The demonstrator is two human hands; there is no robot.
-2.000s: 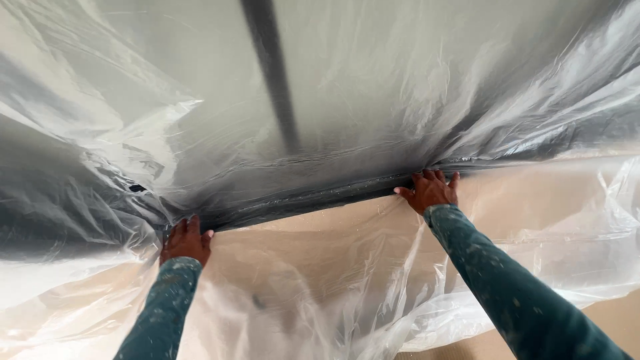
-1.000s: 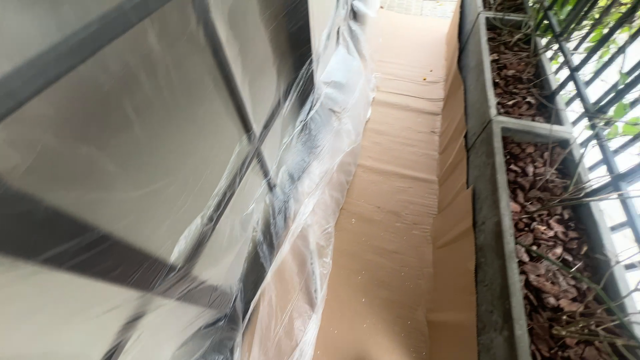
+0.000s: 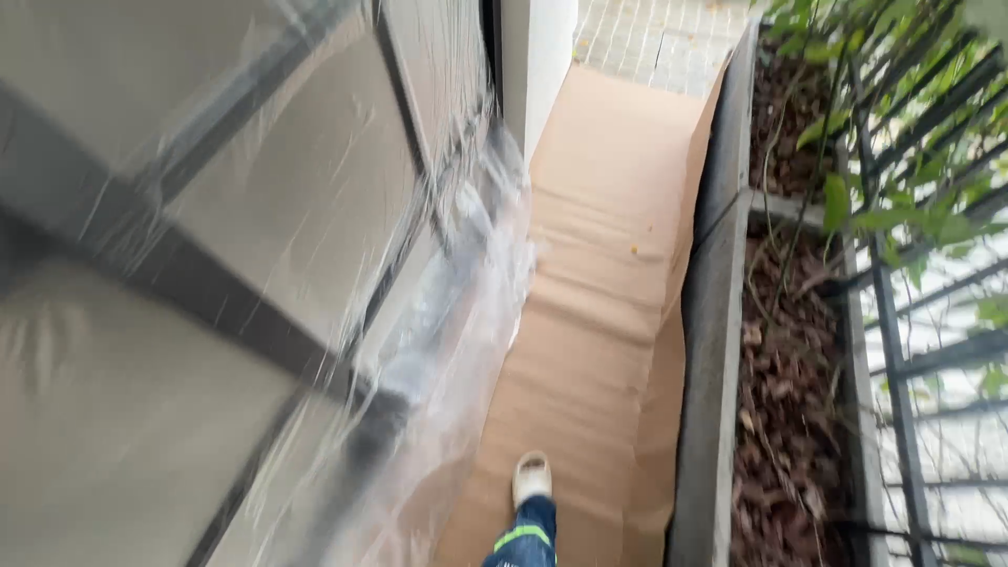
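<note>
Neither my left hand nor my right hand shows in the head view. Clear plastic sheeting (image 3: 465,315) hangs over a dark-framed glazed wall (image 3: 213,291) on the left, and its lower edge lies in folds along the ground. Brown protective paper (image 3: 583,354) covers the narrow walkway and turns up along its right side. One of my feet, in a pale shoe (image 3: 532,478), stands on the paper below a blue trouser leg (image 3: 526,535) with a bright green band.
Concrete planters (image 3: 720,378) filled with bark chips (image 3: 787,425) line the right side. Behind them stands a dark metal fence (image 3: 890,339) with leafy climbing plants (image 3: 921,213). At the far end are a white wall edge (image 3: 539,71) and light paving (image 3: 638,39).
Two seconds ago both hands pressed the plastic sheeting along a dark frame; now neither is in view. The view has swung to the walkway, and a foot has come into it.
</note>
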